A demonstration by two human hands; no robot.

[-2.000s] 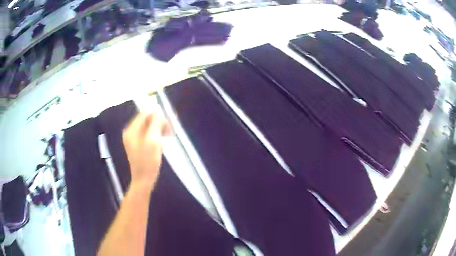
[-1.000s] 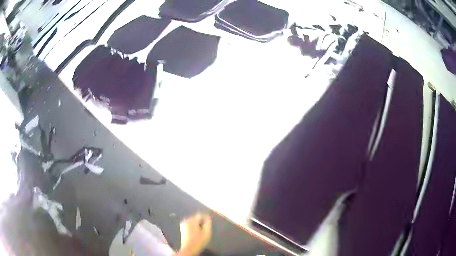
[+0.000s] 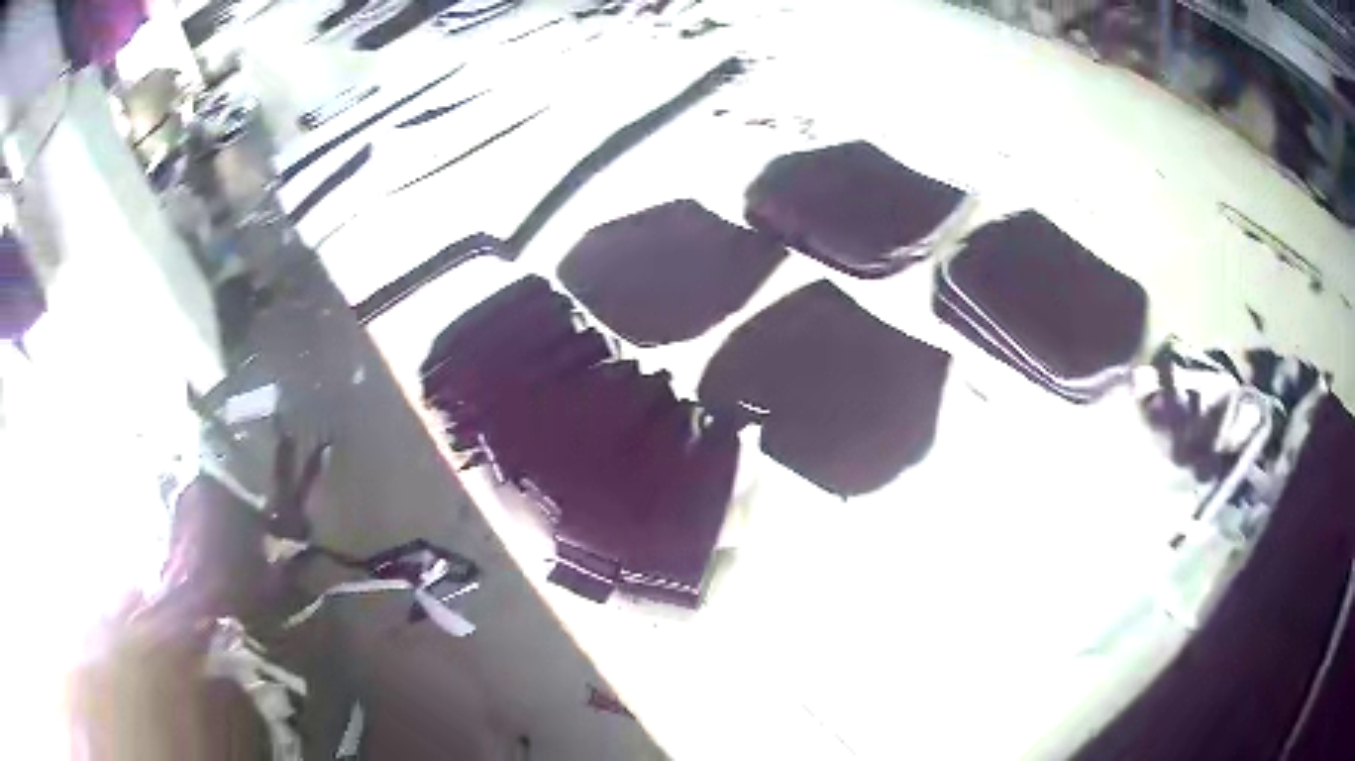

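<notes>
Neither of my hands shows. On the white table point(image 3: 892, 595) lies a ruffled, gathered pile of dark pieces point(image 3: 595, 439), near the table's left edge. Behind and beside it lie small dark cut panels: one at the back left point(image 3: 669, 272), one touching or close to the pile point(image 3: 840, 390), and a panel stack at the back point(image 3: 858, 205). A thicker stack of small panels with pale edges point(image 3: 1048, 298) lies right of these. Part of a long dark large panel point(image 3: 1278, 595) shows at the lower right, cut off by the picture's edge.
Tangled black and white offcuts point(image 3: 1241, 431) lie at the right. A long bent dark strip point(image 3: 609, 156) and thinner dark strips lie at the far left of the table. The grey floor point(image 3: 520, 654) beside the left edge holds scraps point(image 3: 416, 572). A bright blur fills the lower left.
The view has swung left, from the long dark panels to the small ones. The hand seen over the long panels, then a hand at the bottom near the table edge, are out of view.
</notes>
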